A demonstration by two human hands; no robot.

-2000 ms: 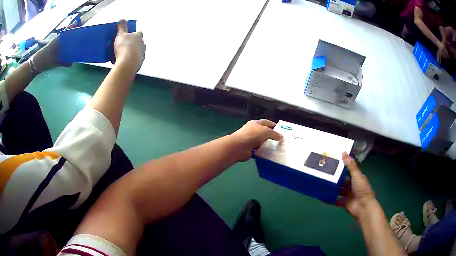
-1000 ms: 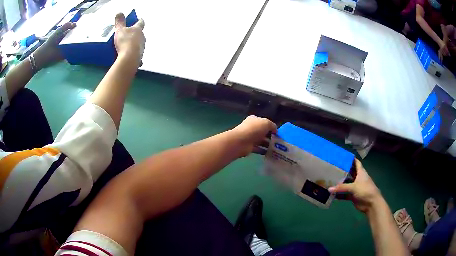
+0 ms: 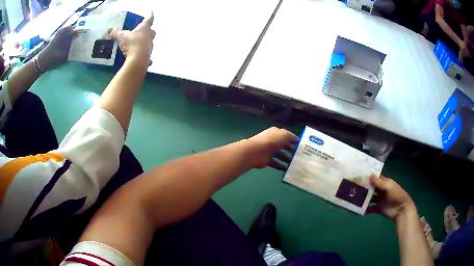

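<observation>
A closed product box (image 3: pixel 332 169) is held over the green floor beside the table edge. Its white printed front faces me, with a blue oval logo at upper left and a dark product picture at lower right. My left hand (image 3: pixel 275 148) is at the box's left end, fingers spread along its edge and partly behind it. My right hand (image 3: pixel 392 197) grips the lower right end, thumb on the front. An open product box (image 3: pixel 351 85) stands on the white table (image 3: pixel 291 67), flap up, with a white rounded shape inside.
At left, a neighbour's hands (image 3: pixel 136 41) hold a similar box (image 3: pixel 99 44). More blue and white boxes (image 3: pixel 451 124) stand at the table's right edge. Another person's arm (image 3: pixel 449 28) is at upper right. Sandalled feet (image 3: pixel 451 218) are at lower right.
The box in my hands has turned from its blue side to its white front and moved slightly right. The neighbour's box has also turned its white front into view.
</observation>
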